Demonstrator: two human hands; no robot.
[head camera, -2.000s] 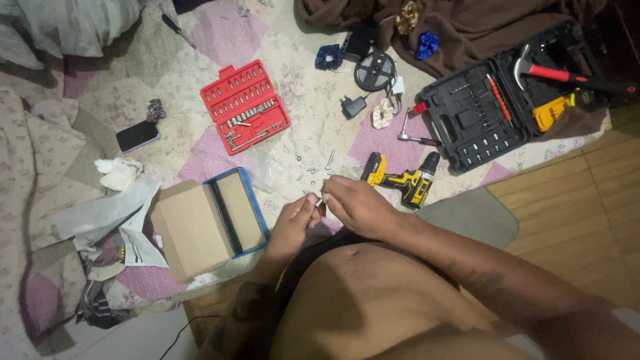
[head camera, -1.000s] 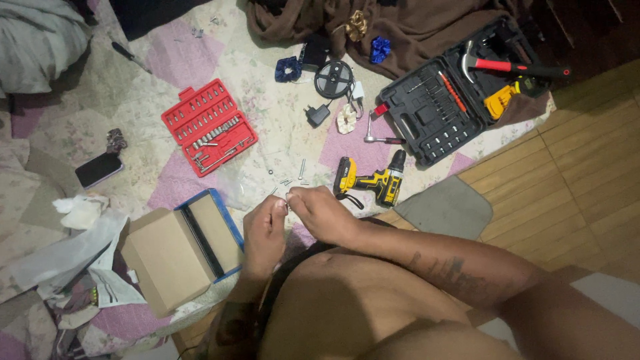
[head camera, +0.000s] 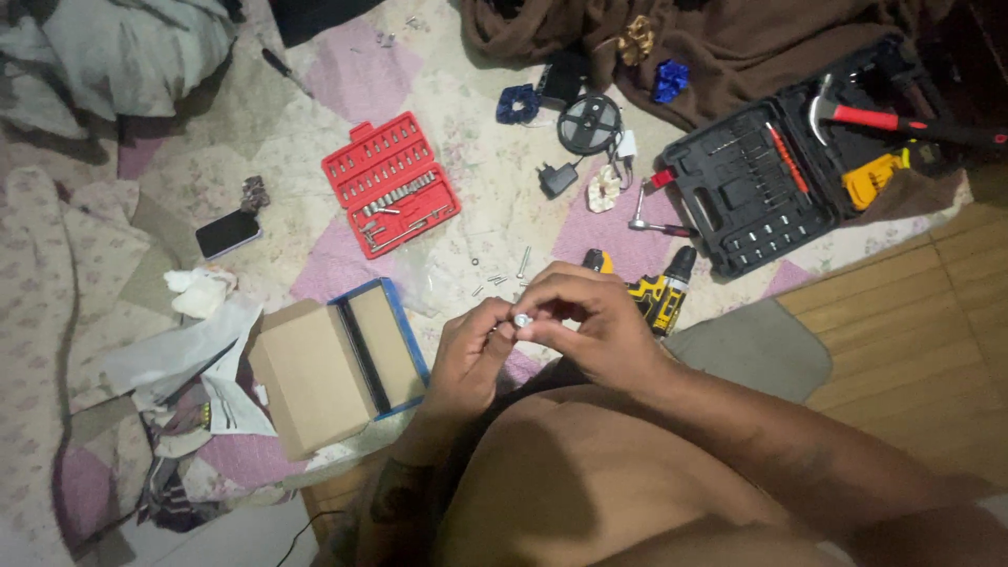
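Note:
My left hand (head camera: 475, 346) and my right hand (head camera: 594, 319) meet low in the centre, fingertips closed around a small silver metal piece (head camera: 522, 320), maybe a bolt head or nut. Its exact kind is too small to tell. Just beyond my fingers, several loose screws (head camera: 498, 279), a longer bolt (head camera: 524, 262) and a small ring (head camera: 475, 261) lie on the patterned cloth. A yellow and black cordless drill (head camera: 661, 293) lies behind my right hand, partly hidden by it. Left of my left hand is an opened cardboard box (head camera: 315, 378) with a blue edge.
A red socket set case (head camera: 391, 185) lies open beyond the box. At right are a black tool case (head camera: 748, 189), a claw hammer (head camera: 866, 118) and a ratchet (head camera: 657, 228). A reel (head camera: 589, 124), power adapter (head camera: 557, 180), phone (head camera: 228, 234) and screwdriver (head camera: 285, 71) lie around.
My right hand's fingers are more raised and spread than one second ago, and the small silver piece now shows between both hands. The view has shifted.

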